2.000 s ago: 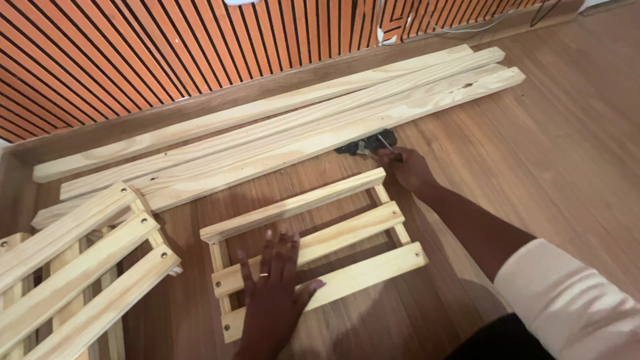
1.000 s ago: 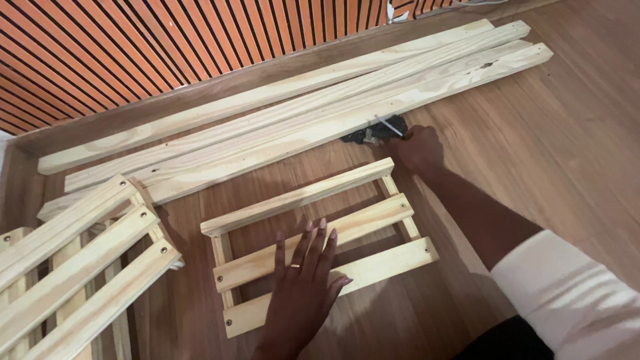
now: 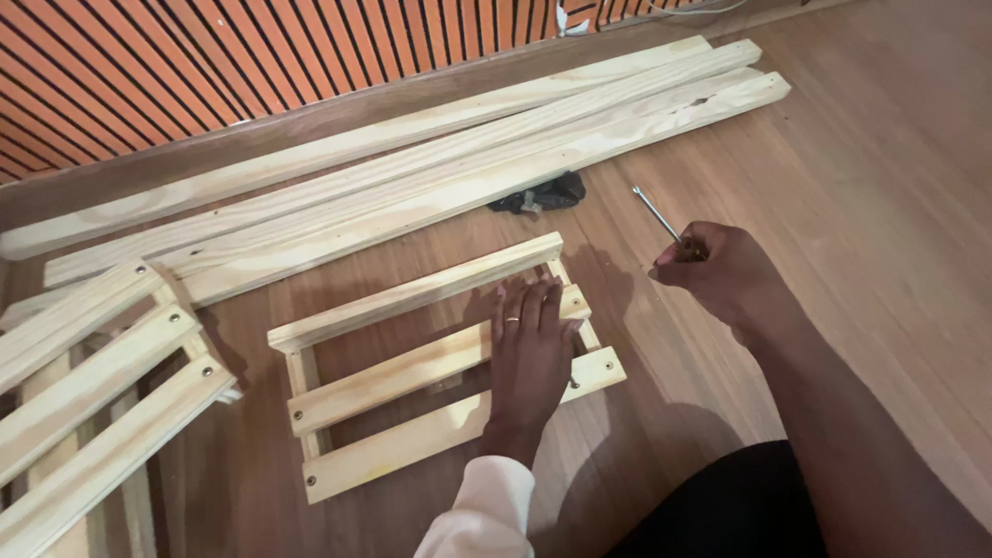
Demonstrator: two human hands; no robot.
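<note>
A small slatted pine frame lies on the wooden floor, screw heads showing at the slat ends. My left hand, wearing a ring, rests palm down across its middle and lower slats. A screw stands up beside that hand, over the lower slat. To the right of the frame, my right hand is closed around a screwdriver, whose metal shaft points up and left, clear of the wood. A crumpled black plastic bag lies between the frame and the long boards.
Several long pine boards lie side by side along the orange slatted wall panel. At the left, another slatted pine piece rests over more wooden strips. A pale cable runs near the wall at the top.
My right hand has moved away from the black bag, back toward me, with the screwdriver in it. My left hand has moved right along the frame's slats.
</note>
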